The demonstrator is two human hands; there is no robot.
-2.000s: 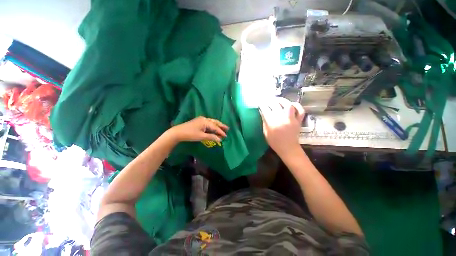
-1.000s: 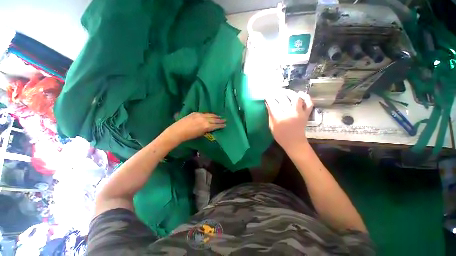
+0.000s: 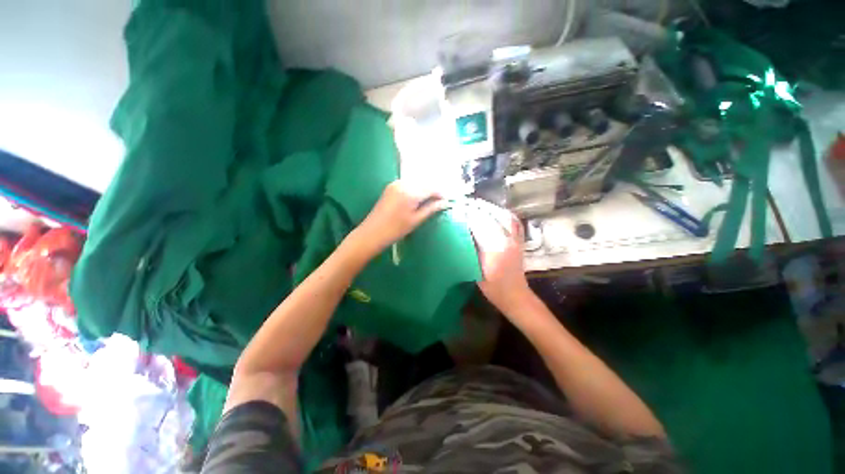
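Observation:
A green cut panel (image 3: pixel 422 273) lies in front of the overlock machine (image 3: pixel 565 120) and hangs over the table's front edge. A bit of yellow print shows at its lower left. My left hand (image 3: pixel 400 215) holds the panel's upper edge close to the needle area. My right hand (image 3: pixel 496 241) is on the panel's right edge beside it, fingers near the presser foot. Strong lamp glare (image 3: pixel 431 139) hides the needle and some fingertips.
A large pile of green pieces (image 3: pixel 204 185) rises at the left. Blue snips (image 3: pixel 674 215) lie on the table right of the machine. Green strips (image 3: pixel 758 176) hang at the far right. Red and white bags (image 3: pixel 120 398) lie at the lower left. Green cloth (image 3: pixel 713 370) shows below the table.
My left hand has moved up and right, from the panel's yellow print to its edge near the needle, beside my right hand. The camera view has shifted.

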